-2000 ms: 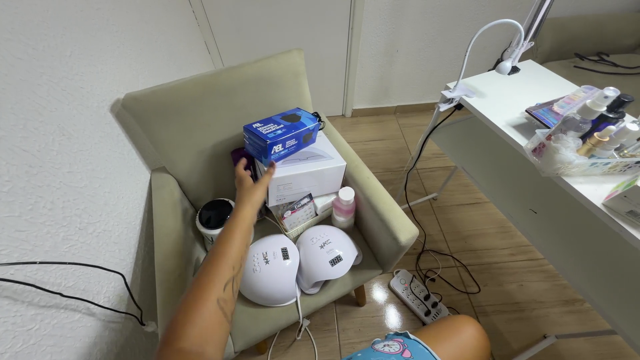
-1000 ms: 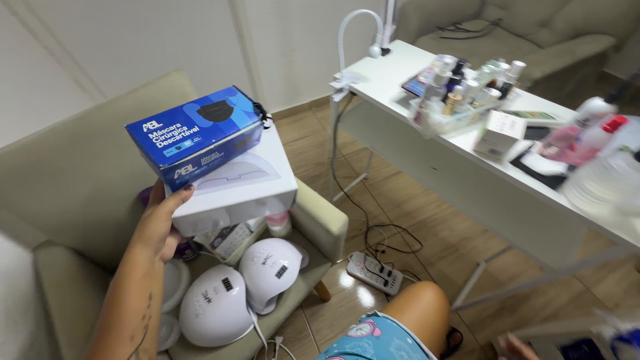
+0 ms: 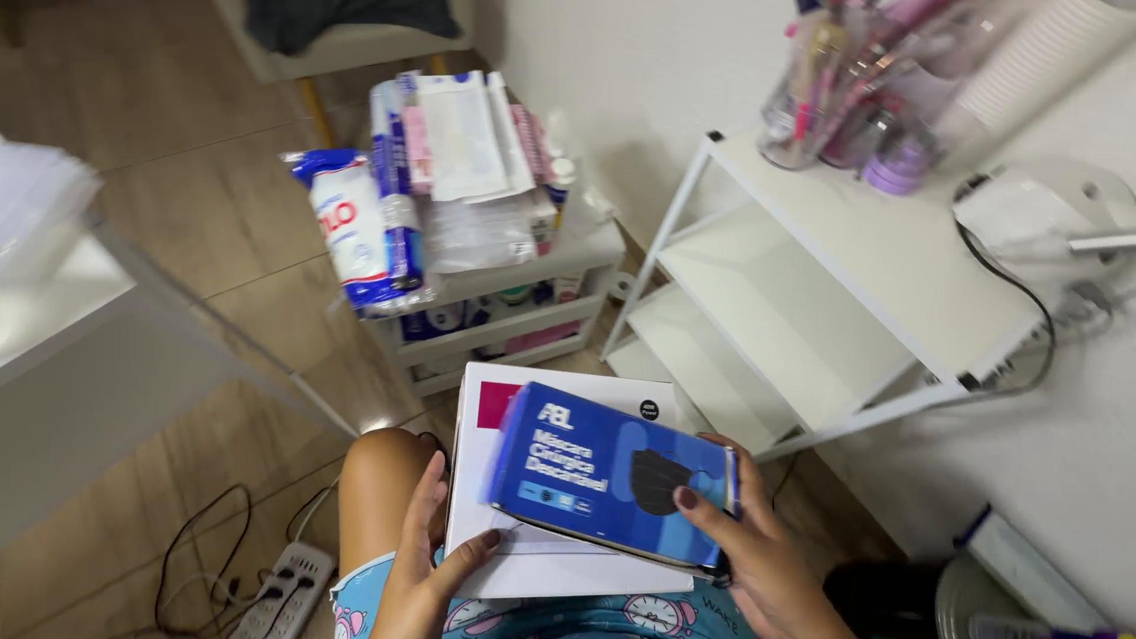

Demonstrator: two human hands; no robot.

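Note:
A blue cardboard box of disposable surgical masks (image 3: 612, 479) lies tilted over a larger white box (image 3: 568, 568) above my lap. My right hand (image 3: 754, 532) grips the blue box at its right end, thumb on the printed top, fingers behind. At the left edge of the white box is my left hand (image 3: 435, 541), its thumb over the lower front and its fingers along the side, holding it. Part of the white box's face, with a magenta patch, shows above the blue box.
Ahead stands a white cart (image 3: 497, 284) with a wipes packet (image 3: 342, 222) and pouches (image 3: 461, 133). To the right is a white shelf unit (image 3: 852, 266) with brush jars. A white table (image 3: 80, 302) stands left; a power strip (image 3: 284, 595) and cables lie on the floor.
Both boxes have moved from the armchair to above my lap. My right hand now grips the blue box and my left hand the white one. The view has swung to the cart and shelves.

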